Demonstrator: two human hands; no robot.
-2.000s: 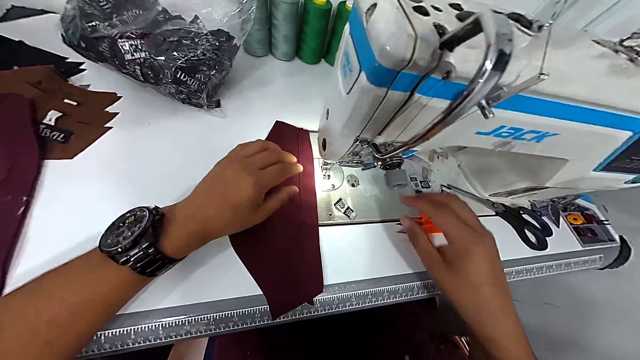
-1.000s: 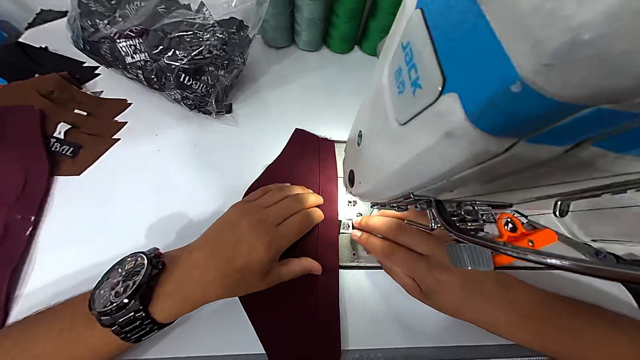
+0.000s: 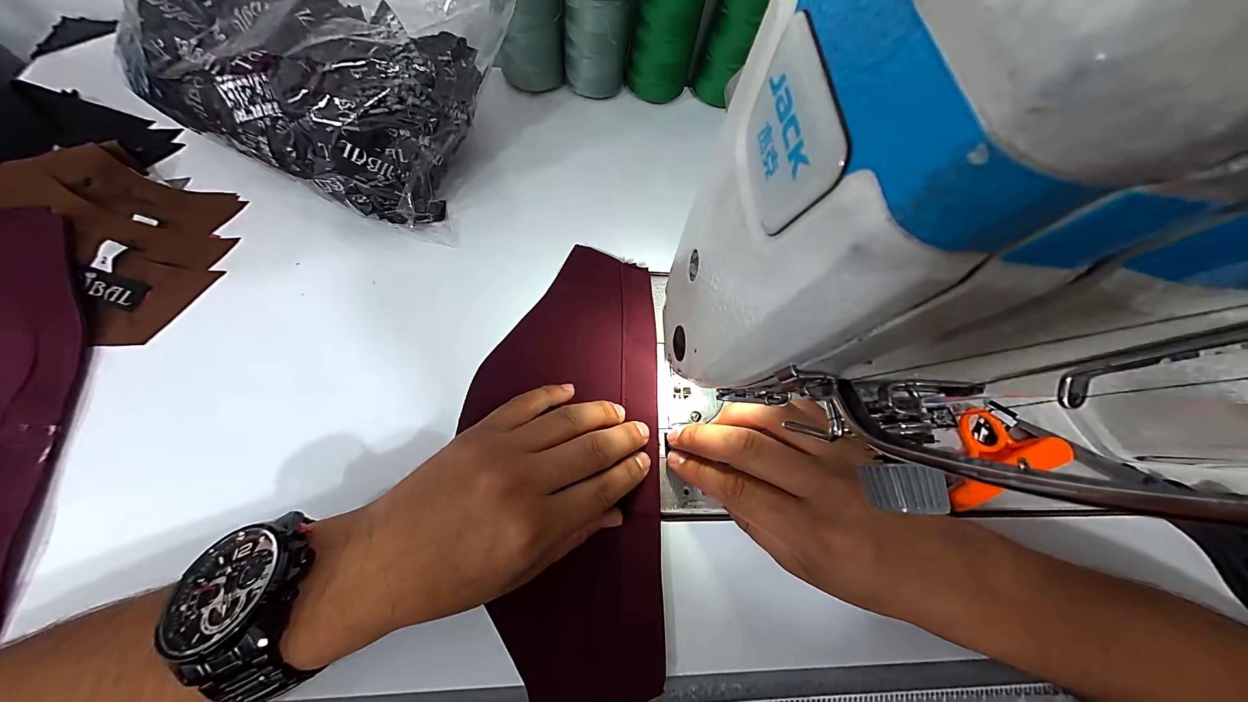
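Note:
A maroon fabric piece [image 3: 556, 341] with a stitched line lies flat beside the needle area of a Jack sewing machine [image 3: 741, 263]. My left hand [image 3: 526, 487], with a black watch [image 3: 229, 595] on its wrist, rests flat on the fabric, fingertips near its right edge. My right hand [image 3: 780, 468] lies on the metal needle plate [image 3: 682, 497], its fingertips at a small dark thing by the fabric's edge; whether it grips it I cannot tell. The machine head partly hides this hand. An orange-handled tool [image 3: 1014, 453] lies behind the presser lever.
A clear plastic bag of black labels [image 3: 322, 117] lies at the back left. Grey and green thread cones [image 3: 668, 49] stand behind. Brown fabric pieces [image 3: 175, 210] with a label and another maroon piece [image 3: 39, 370] lie at the left. A ruler strip [image 3: 936, 694] runs along the front edge.
My right hand has moved left from beside the orange tool to the fabric's right edge. My left hand stays on the maroon fabric. The view has come closer to the machine.

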